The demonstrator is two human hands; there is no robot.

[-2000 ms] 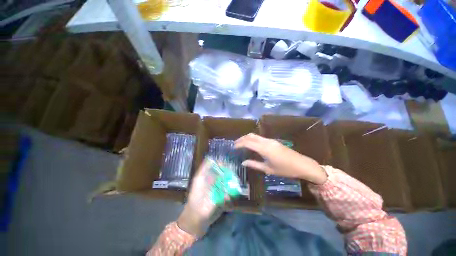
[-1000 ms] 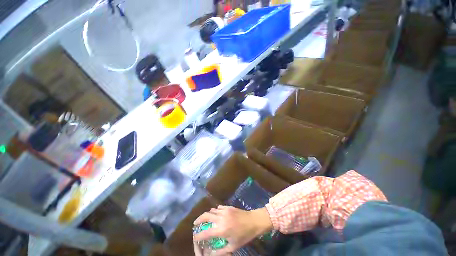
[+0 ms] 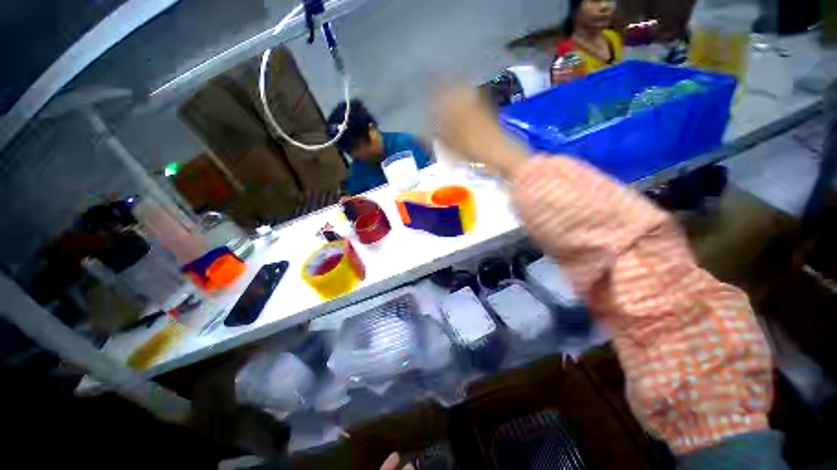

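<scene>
My right hand (image 3: 470, 124) is raised over the white bench, left of the blue plastic tote (image 3: 642, 142); it is blurred, so its grip is unclear. The tote holds pale green packets (image 3: 642, 103). Only a fingertip or two of my left hand (image 3: 395, 462) show at the bottom edge; the rest is cut off. Below the bench, dark ribbed cushion bags (image 3: 537, 441) lie in open brown cartons (image 3: 601, 390).
On the bench (image 3: 275, 246) are a smartphone (image 3: 257, 294), a yellow tape roll (image 3: 334, 269), a red roll (image 3: 369, 223) and orange-and-purple items (image 3: 439, 211). Pale boxes (image 3: 468, 317) and clear plastic covers (image 3: 381, 335) fill the lower shelf. Two people sit or stand beyond the bench. A white hoop (image 3: 266, 101) hangs above.
The view has turned and lifted towards the bench and tote. My right hand has moved from the cartons, where it was at green packets, up over the bench. My left hand is mostly out of view.
</scene>
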